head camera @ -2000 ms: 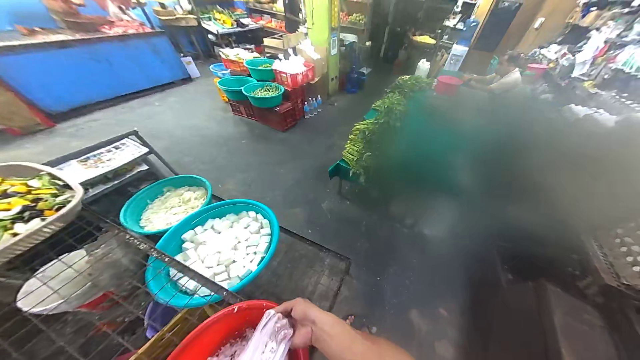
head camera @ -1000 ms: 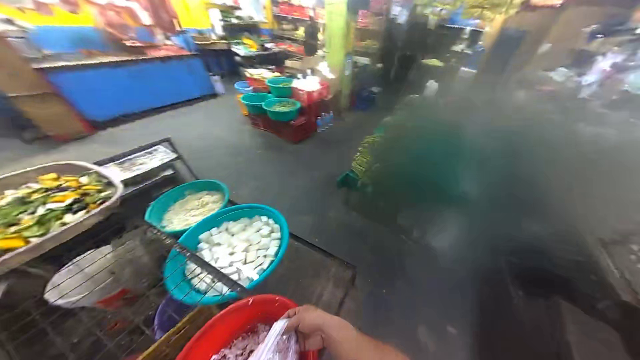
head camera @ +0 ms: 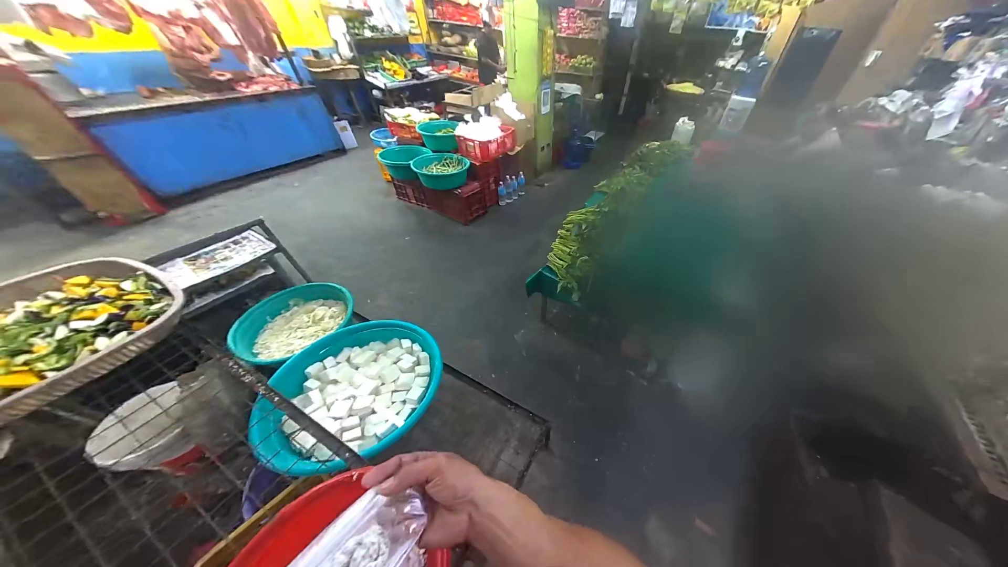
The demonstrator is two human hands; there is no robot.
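At the bottom centre, my right hand [head camera: 457, 496] grips a clear plastic bag [head camera: 366, 531] over a red basin [head camera: 291, 516]. White bits show through the plastic, though what they are is unclear. Just beyond the hand, a teal basin [head camera: 429, 394] holds white tofu-like cubes [head camera: 370, 386]. Behind it, a smaller teal basin [head camera: 236, 335] contains pale shreds [head camera: 299, 327]. Cut vegetables [head camera: 71, 319] fill a woven-look tray [head camera: 150, 339] on the left. My left hand is out of view.
A black wire-mesh rack [head camera: 118, 488] runs along the left, with a white bucket [head camera: 142, 429] beneath. Green basins [head camera: 441, 175] stand on red crates [head camera: 457, 201] across the floor. Leafy greens [head camera: 579, 244] lie on a green table [head camera: 543, 285]. A dark blur covers much of the right side.
The bag, still in my right hand, now shows more of its clear side over the red basin. The view has swung somewhat to the left since the oldest frame.
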